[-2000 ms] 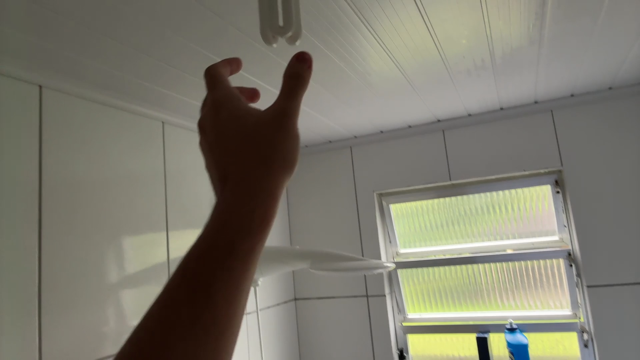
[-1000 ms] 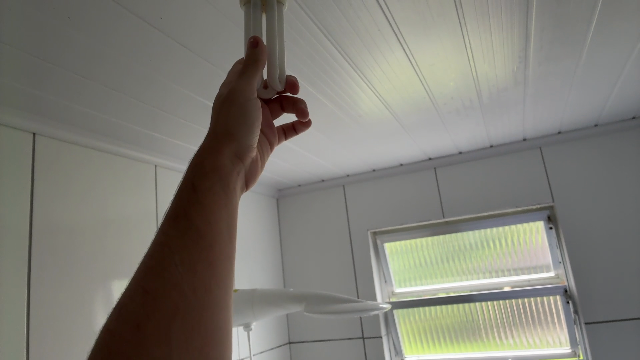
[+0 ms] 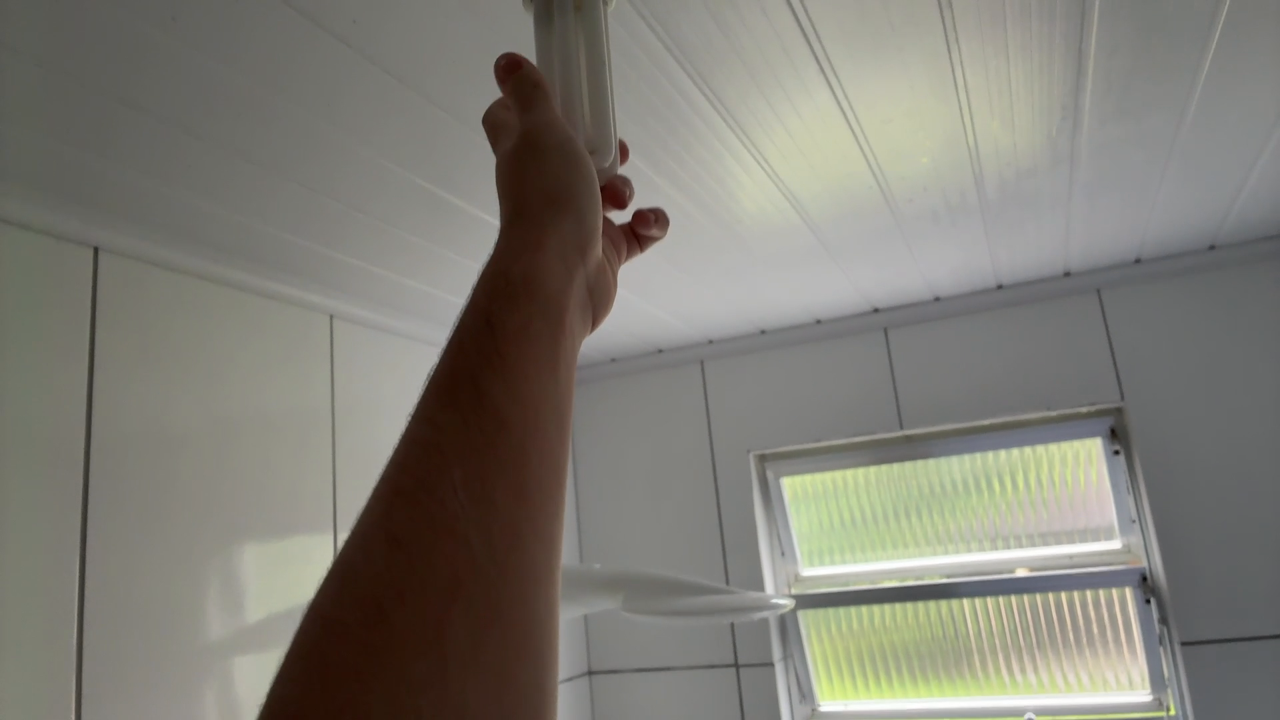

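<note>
My left hand (image 3: 560, 170) is raised toward the ceiling, around the lower part of a compact fluorescent lamp (image 3: 575, 85) with white tubes. The tubes lie against the palm side, and fingertips show past their right edge. Two other fingers stick out curled at the right, below the lamp's end; another finger or the thumb points up at the left. The top of the lamp is cut off by the frame edge. My right hand is out of view.
A white plastic fixture (image 3: 690, 597) with a pointed end stands out behind my forearm. A louvred window (image 3: 950, 510) with ribbed glass is at the lower right. White tiled walls (image 3: 200, 420) meet a white panelled ceiling (image 3: 800, 200).
My left hand was below the lamp with fingers apart two seconds ago, then closed around its tubes. Since one second ago the hand has turned about the lamp. The view has tilted upward overall.
</note>
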